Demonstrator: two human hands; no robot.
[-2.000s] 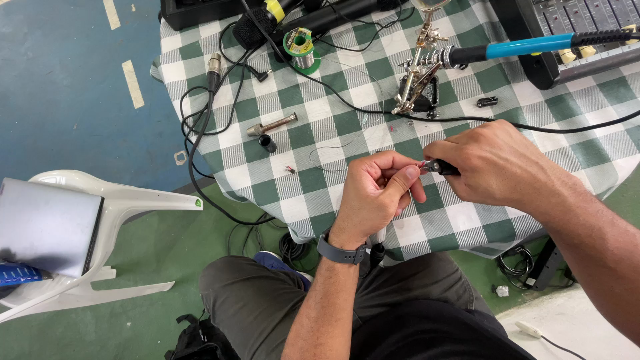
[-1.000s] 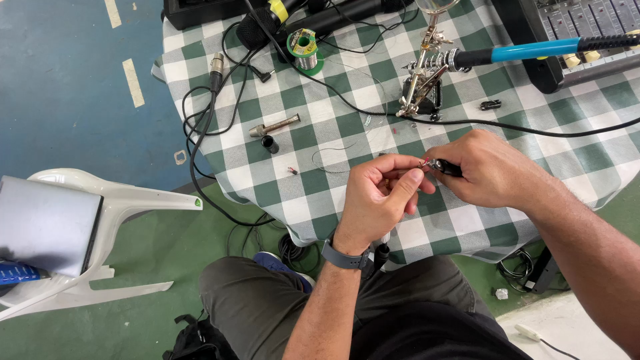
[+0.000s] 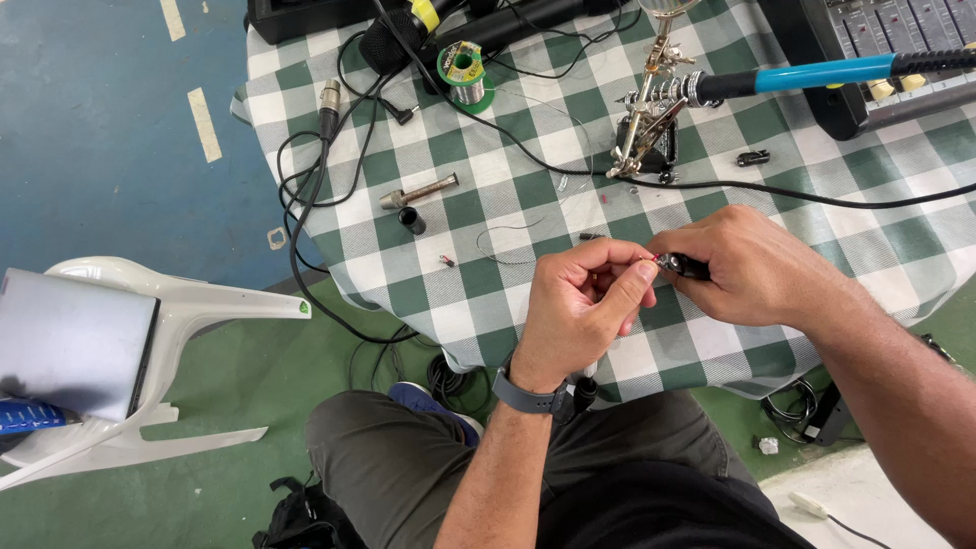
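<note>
My left hand pinches a thin red wire between thumb and fingers above the checked tablecloth. My right hand grips a small black-handled tool, its metal end at the wire, right beside my left fingertips; the kind of tool cannot be made out. Beyond my hands stands a helping-hands stand with a blue-handled soldering iron in its coil holder. A spool of solder stands at the back. Left of my hands lie a metal soldering-iron barrel and a black sleeve.
Microphones and black cables lie at the back left, near an XLR connector. A mixing console occupies the back right. A black connector part lies near it. A white plastic chair holds a laptop at the left.
</note>
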